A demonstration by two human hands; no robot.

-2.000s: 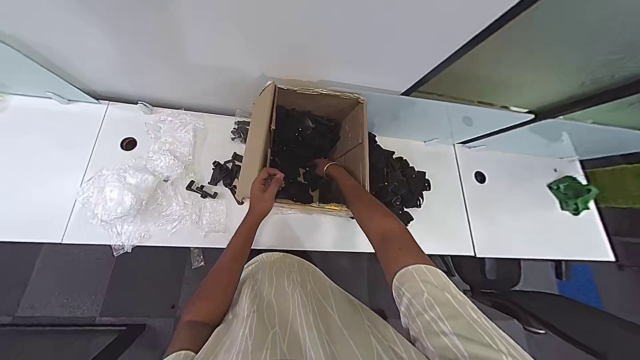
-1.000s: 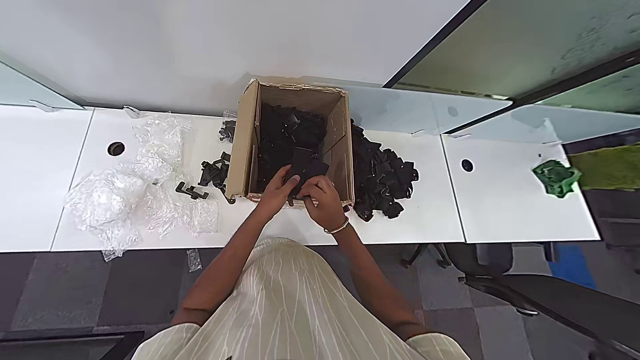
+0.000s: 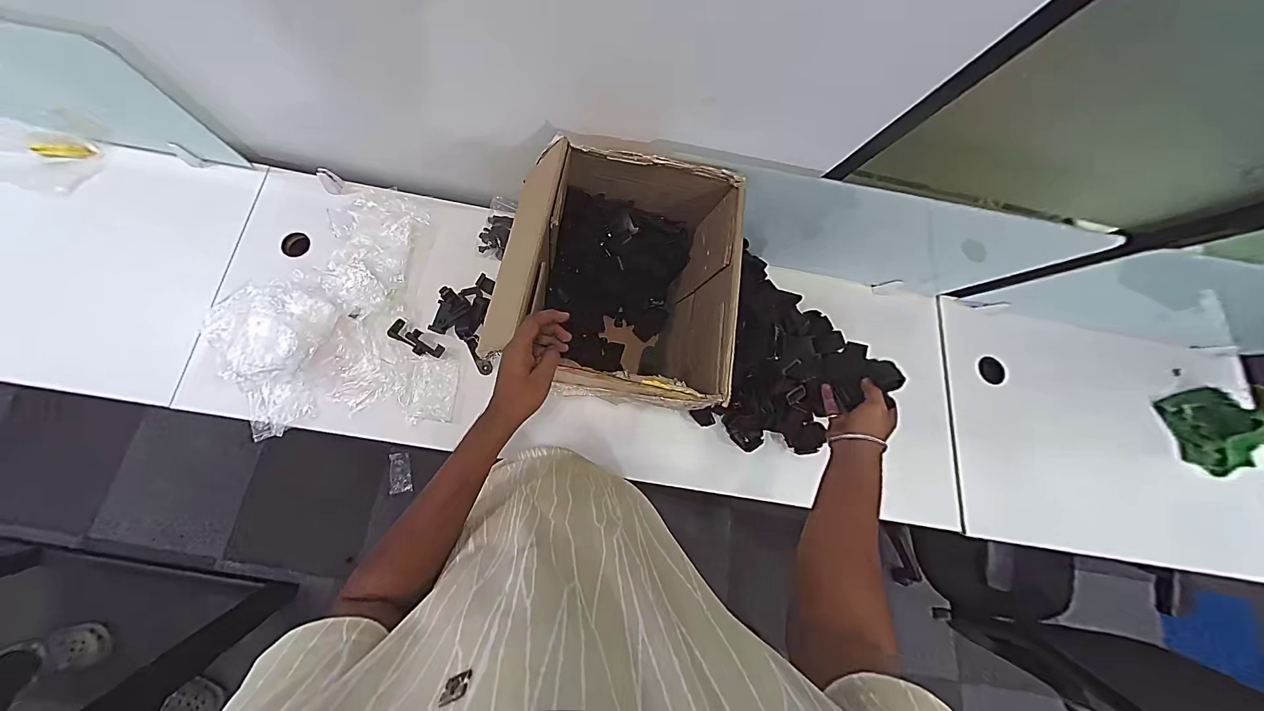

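Note:
An open cardboard box (image 3: 711, 296) stands on the white desk, with many black plastic parts (image 3: 612, 267) inside and a bit of its bottom showing. My left hand (image 3: 533, 360) is at the box's near left corner, fingers loosely curled, with nothing seen in it. To the right of the box lies a heap of black plastic parts (image 3: 780, 346). My right hand (image 3: 864, 410) is at the heap's right end, fingers on a black part (image 3: 849, 370); whether it grips the part cannot be told. Further black parts (image 3: 459, 311) lie left of the box.
Crumpled clear plastic bags (image 3: 272, 331) are piled on the desk's left side. A green plastic bag (image 3: 1210, 430) lies far right. Glass partitions (image 3: 820, 222) and a wall run behind the desk (image 3: 612, 434). A black chair (image 3: 1007, 592) stands below on the right.
Both hands were together at the box with a black part a second ago. The right hand has moved right to the outside heap; the left is at the box's near left corner.

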